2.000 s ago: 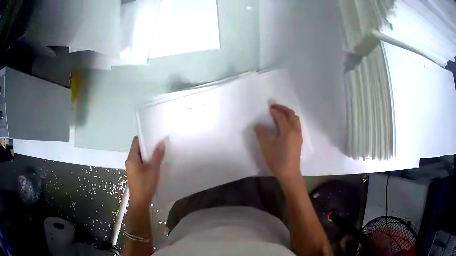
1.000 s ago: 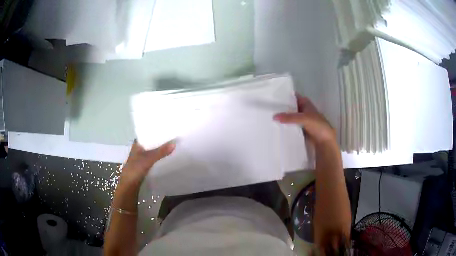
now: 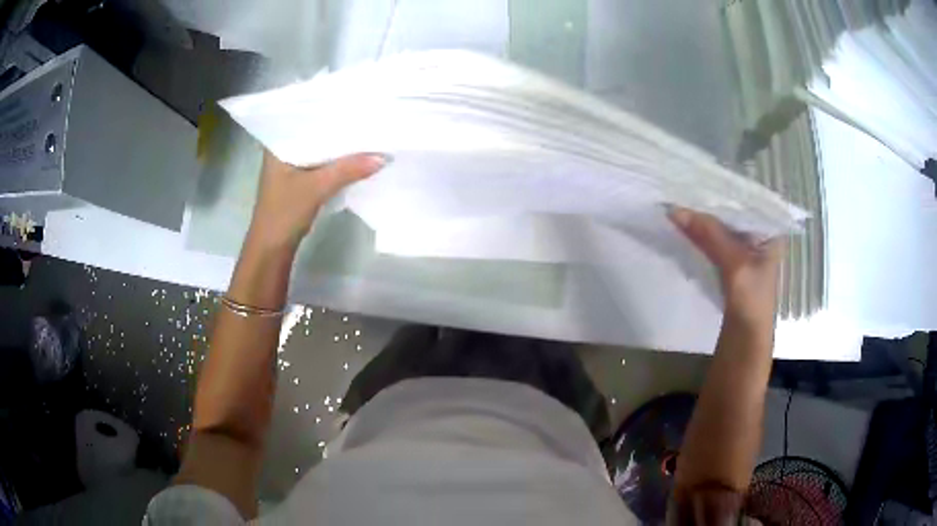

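A thick bundle of white sheets [image 3: 493,113] is held up over the table, bowed upward in the middle, with its layered edges showing along the far and right side. My left hand [image 3: 308,190] grips its left end, thumb on the near face. My right hand [image 3: 732,247] grips its right end, thumb on the near face. The fingers of both hands are mostly hidden behind the paper. Below the bundle, a white sheet [image 3: 462,238] lies on the pale green mat [image 3: 462,279].
Finished stacks [image 3: 801,195] with layered edges stand at the right. A grey-silver control box [image 3: 123,144] is at the left. White table edge [image 3: 658,329] runs in front of my body. White dots cover the dark floor at lower left. A red fan [image 3: 796,491] is at lower right.
The bundle has gone from lying low and flat near my body to being raised, farther forward and bowed. My right hand has moved right to the bundle's end. More of the control box shows.
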